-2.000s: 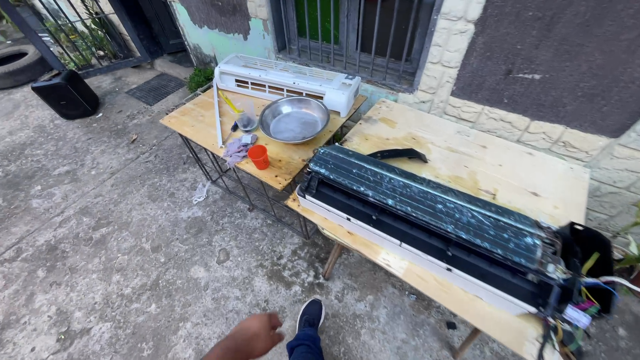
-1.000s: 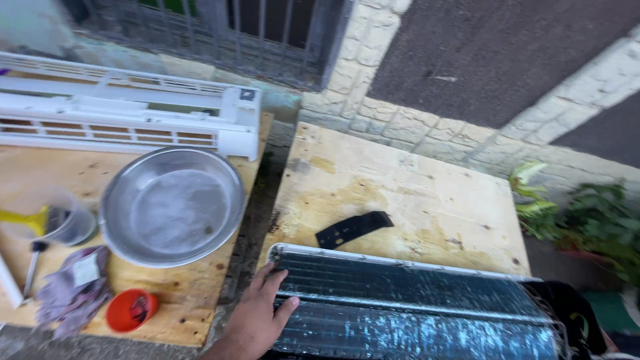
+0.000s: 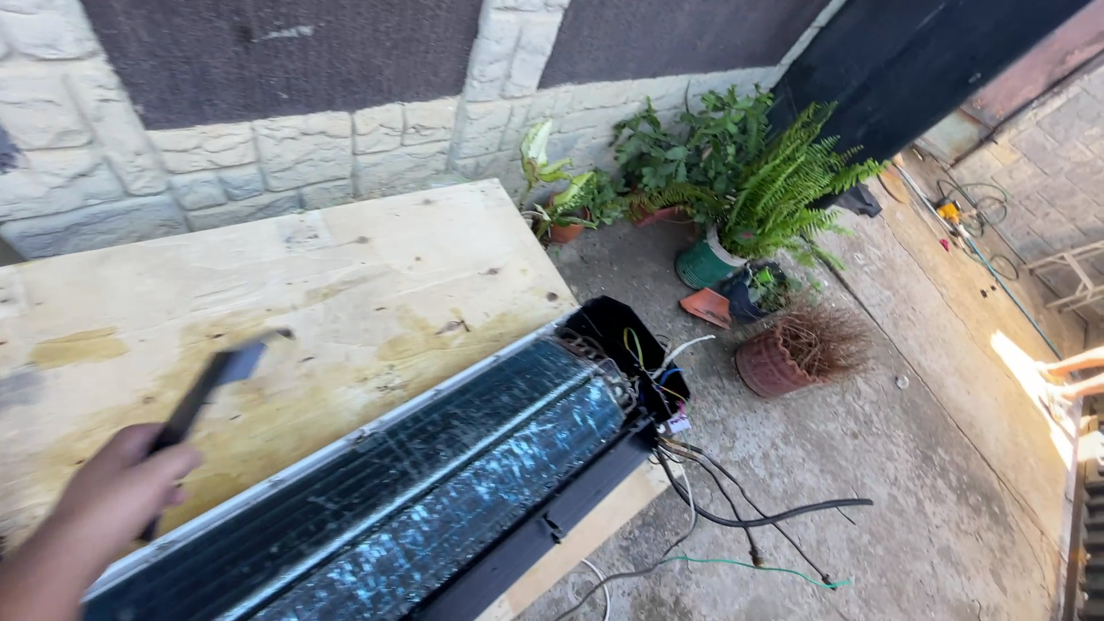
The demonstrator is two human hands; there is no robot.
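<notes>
My left hand [image 3: 129, 483], at the lower left, is closed around a black plastic strip [image 3: 203, 397]. The strip is blurred, tilted up to the right, and held above the plywood table [image 3: 414, 250]. Just right of the hand lies the indoor unit of a split air conditioner, with its finned coil [image 3: 431, 466] uppermost and a white edge along the back. Copper bends and colored wires [image 3: 664, 371] show at its right end, beside a black plastic housing [image 3: 612, 323]. My right hand is out of view.
Dark cables [image 3: 776, 517] hang from the unit's right end over the concrete ground. Beyond the table stand potted plants, including a fern [image 3: 776, 190] and a reddish pot of dry stems [image 3: 776, 358]. Another person's legs [image 3: 1074, 375] show at the right edge.
My left hand was at the unit's far left corner and has taken hold of the black strip, which lay on the table. The view has swung right.
</notes>
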